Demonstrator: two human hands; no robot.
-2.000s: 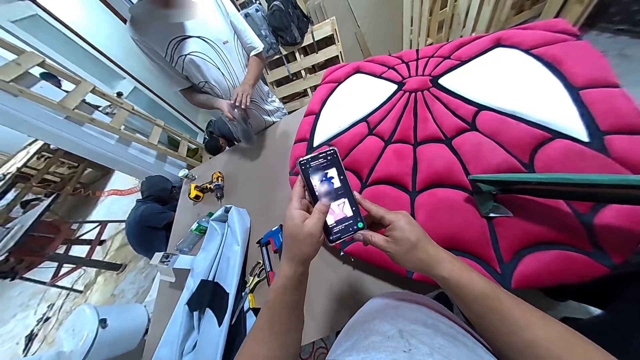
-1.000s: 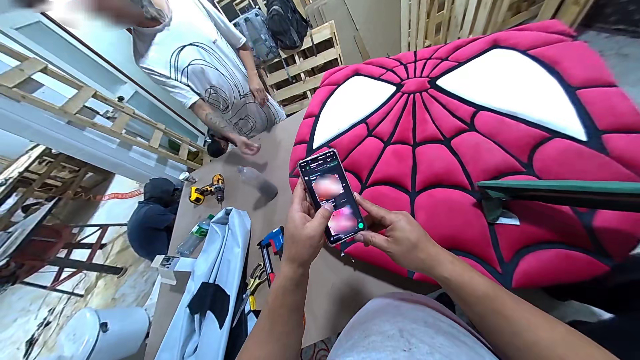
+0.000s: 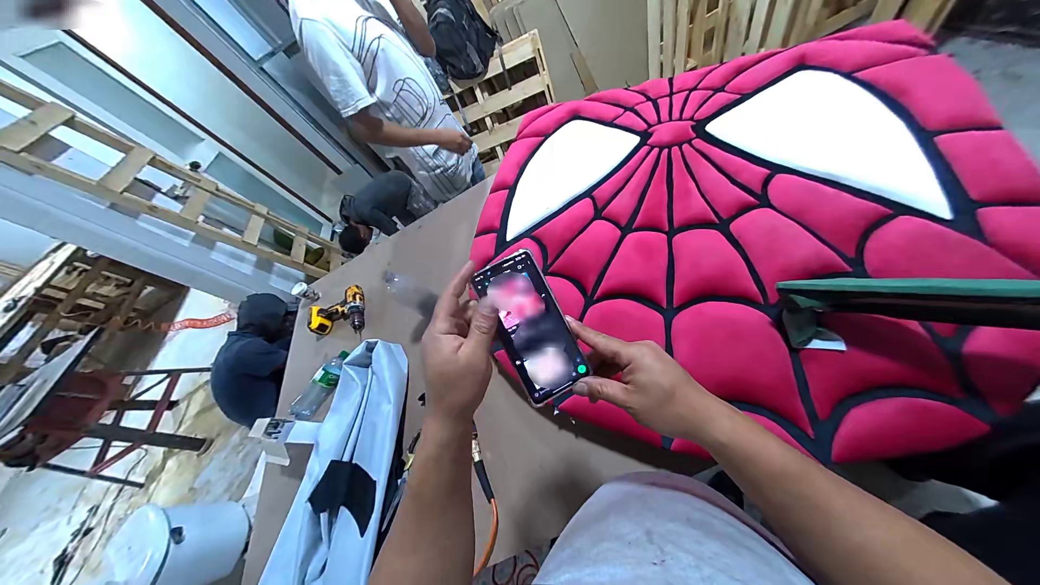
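A smartphone (image 3: 532, 329) with a lit screen is held between both hands, over the near left edge of a padded red panel (image 3: 715, 260) with black web lines and two white eye shapes. My left hand (image 3: 463, 349) grips the phone's left side, its thumb over the screen. My right hand (image 3: 642, 378) holds the lower right edge with thumb and fingers. A green-topped bar (image 3: 910, 294) lies across the panel's right part, with dark fabric bunched at its end.
The brown tabletop (image 3: 528, 479) bears a yellow cordless drill (image 3: 354, 309), a clear plastic bottle (image 3: 319, 388), folded pale sheeting (image 3: 357, 431) and an orange air hose (image 3: 491, 528). A co-worker (image 3: 390, 97) stands beyond it; others bend at its far and left sides. A white bucket (image 3: 175, 540) stands lower left.
The picture on the phone's screen has changed. My left forearm now covers where the blue-and-red tool showed. The standing co-worker's hand has moved away from the table, and a bending person shows more beside them.
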